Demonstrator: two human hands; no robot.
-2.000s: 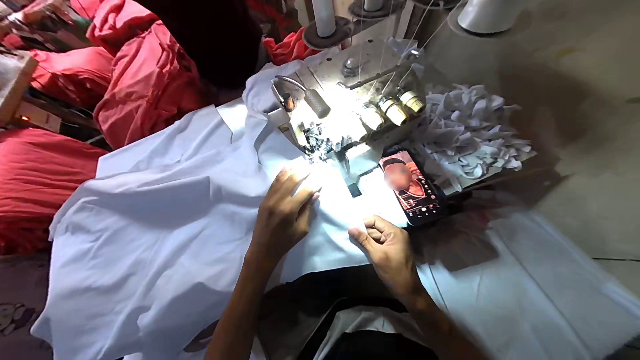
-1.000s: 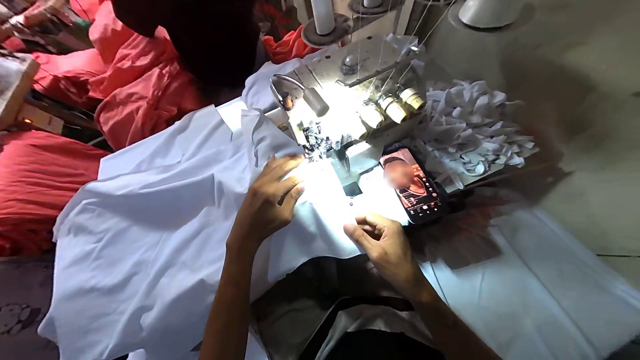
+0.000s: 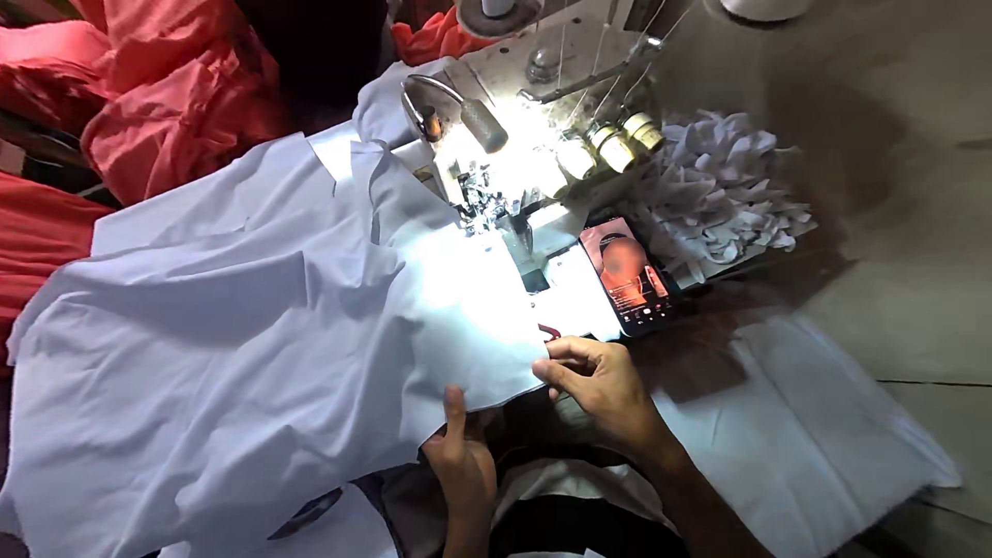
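Observation:
White fabric [image 3: 256,333] spreads over the left and centre, its edge running up to the needle area of an overlock sewing machine [image 3: 496,194]. My right hand [image 3: 597,380] pinches the fabric's near right corner between thumb and fingers. My left hand [image 3: 465,457] is at the fabric's near edge, thumb on top and fingers hidden underneath. A small gooseneck lamp [image 3: 482,124] lights the machine bed brightly. Part of a red object [image 3: 549,332] shows just above my right hand.
A smartphone [image 3: 626,275] with a lit screen lies right of the needle area. Beyond it is a heap of white fabric scraps [image 3: 728,186]. More white fabric [image 3: 806,434] lies at lower right, red fabric [image 3: 178,85] at upper left. Thread cones [image 3: 767,6] stand at the back.
My left hand has moved from near the needle area down to the fabric's near edge. My right hand has shifted slightly nearer to me. The fabric now covers more of the area before the machine.

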